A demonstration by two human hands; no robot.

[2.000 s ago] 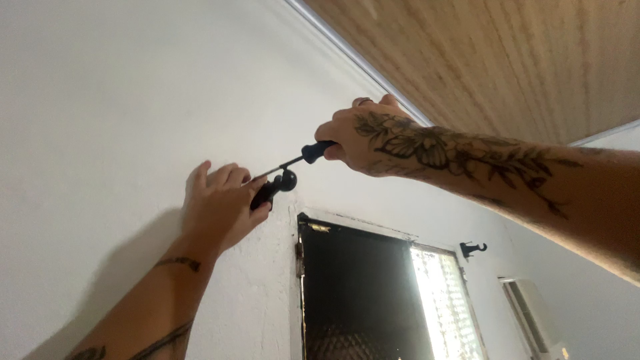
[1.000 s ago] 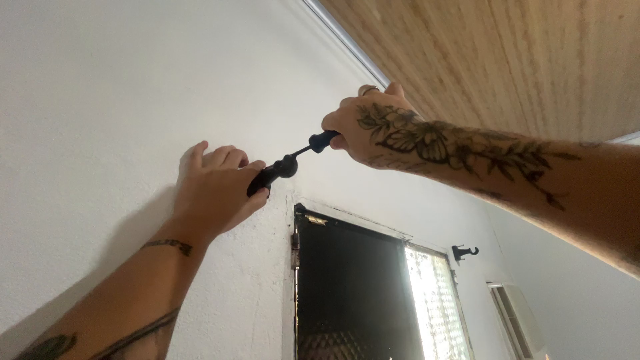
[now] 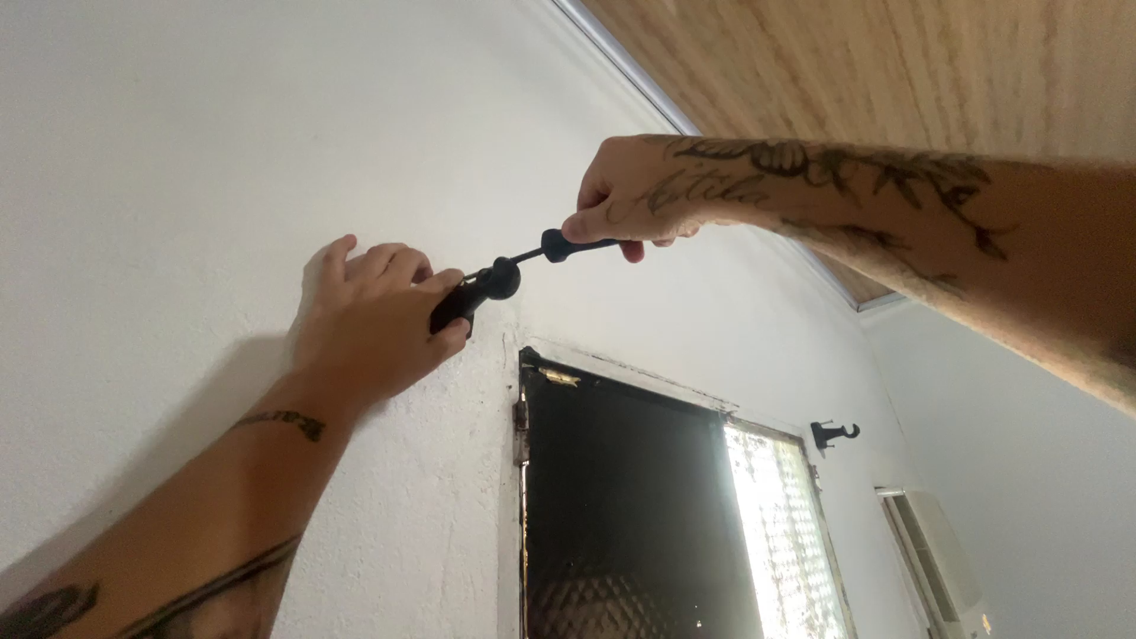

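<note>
My left hand (image 3: 377, 315) lies against the white wall, thumb and forefinger gripping a black curtain rod bracket (image 3: 457, 306) near its base. From the right, my right hand (image 3: 626, 200) holds the dark handle of a screwdriver (image 3: 568, 246). The screwdriver's thin shaft runs down to the left, past the bracket's rounded outer end. Its tip is hidden behind that end and my left fingers, so I cannot tell whether it sits in a screw.
A window with a dark panel (image 3: 630, 497) and a bright patterned pane (image 3: 785, 524) is below right. Another black bracket (image 3: 834, 433) is fixed beyond its upper corner. The wooden ceiling (image 3: 870, 71) slopes overhead, and a pale wall-mounted unit (image 3: 941, 559) stands at lower right.
My right hand has turned on the screwdriver handle, its wrist rolled so that other tattoos face the view. My left hand stays on the bracket.
</note>
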